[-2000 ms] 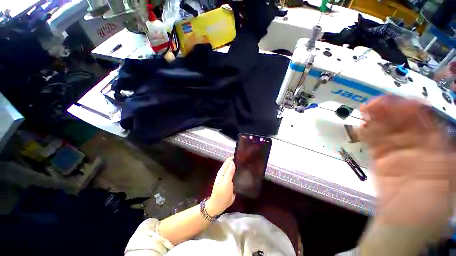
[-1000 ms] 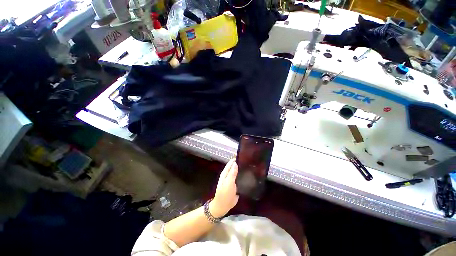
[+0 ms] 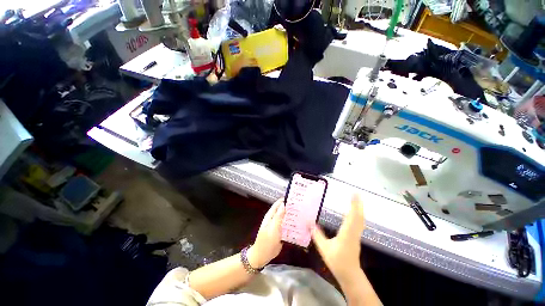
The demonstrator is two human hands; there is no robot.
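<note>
A smartphone [image 3: 303, 209] with a lit pink-white screen is upright in my left hand [image 3: 270, 235], in front of the table's front edge. My right hand [image 3: 343, 242] is just right of the phone, its fingers apart and the thumb at the screen's lower right edge. A dark cloth garment [image 3: 233, 122] lies on the table left of the needle area. The white lockstitch machine [image 3: 418, 128] with a blue stripe stands at the right.
Thread snips [image 3: 420, 212], a thin black tool [image 3: 472, 235] and a black coiled cord or looped handles [image 3: 519, 253] lie at the right. A yellow box [image 3: 263, 52] and a red-capped white bottle [image 3: 201, 54] stand behind the cloth. Thread cones [image 3: 152, 12] are upper left.
The phone screen has changed from dark to lit pink-white. My right hand, raised at the right two seconds ago and almost out of view one second ago, is now beside the phone.
</note>
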